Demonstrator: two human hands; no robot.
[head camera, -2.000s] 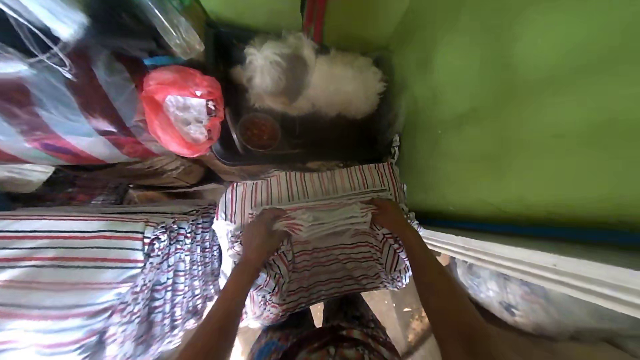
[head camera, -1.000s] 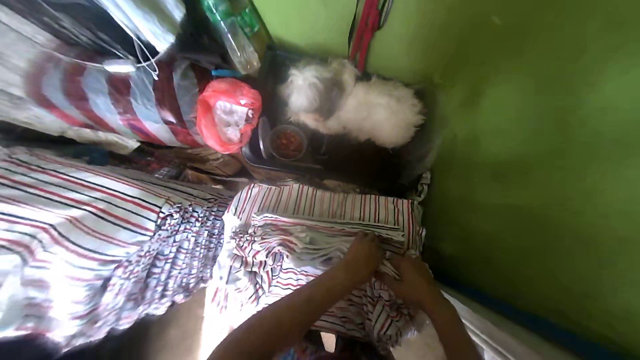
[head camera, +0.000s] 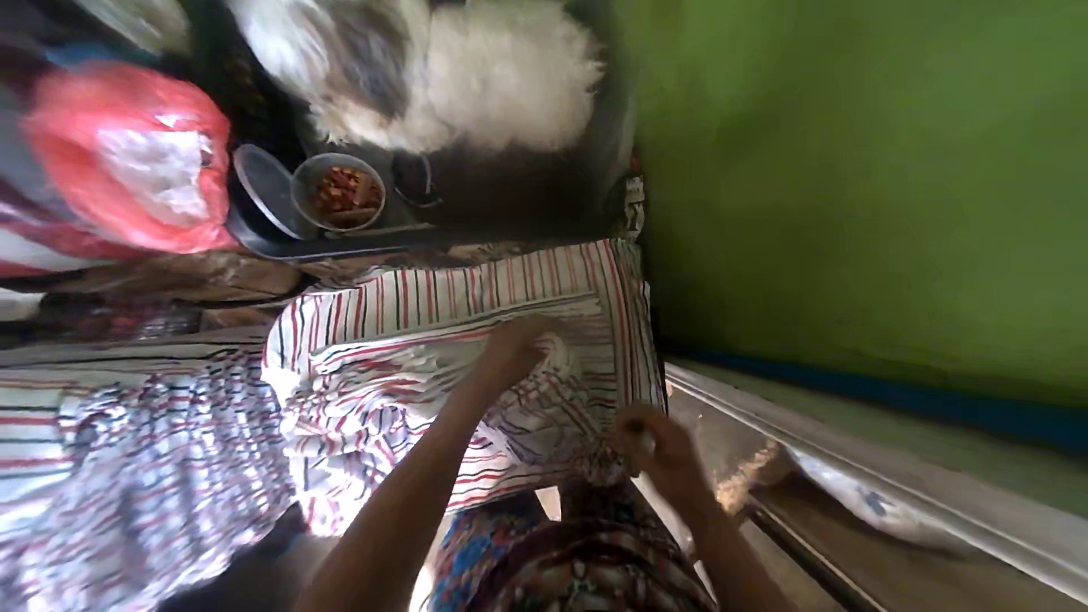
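A white cloth with red and black stripes (head camera: 493, 285) lies spread in front of me, its middle gathered into folds. My left hand (head camera: 520, 344) rests on the upper part of the gathered fabric, near a stitched seam; its fingertips are blurred, and whether they pinch the cloth is unclear. At the lower right corner of the cloth, my right hand (head camera: 650, 433) has its thumb and index finger curled together close to the fringed edge. What lies between those fingers cannot be made out. More striped fabric with a ruffled part (head camera: 170, 476) is at the left.
Beyond the cloth, a black tray (head camera: 340, 246) holds a fluffy, light-coloured animal (head camera: 501, 76) and a tub of reddish pieces (head camera: 344, 194). A red plastic bag (head camera: 127, 161) sits at the upper left. The green wall (head camera: 858, 195) and a pale ledge (head camera: 892, 476) bound the right side.
My hands, close together on the cloth one second ago, are now apart, with the right one at the cloth's lower right corner. The view has moved closer.
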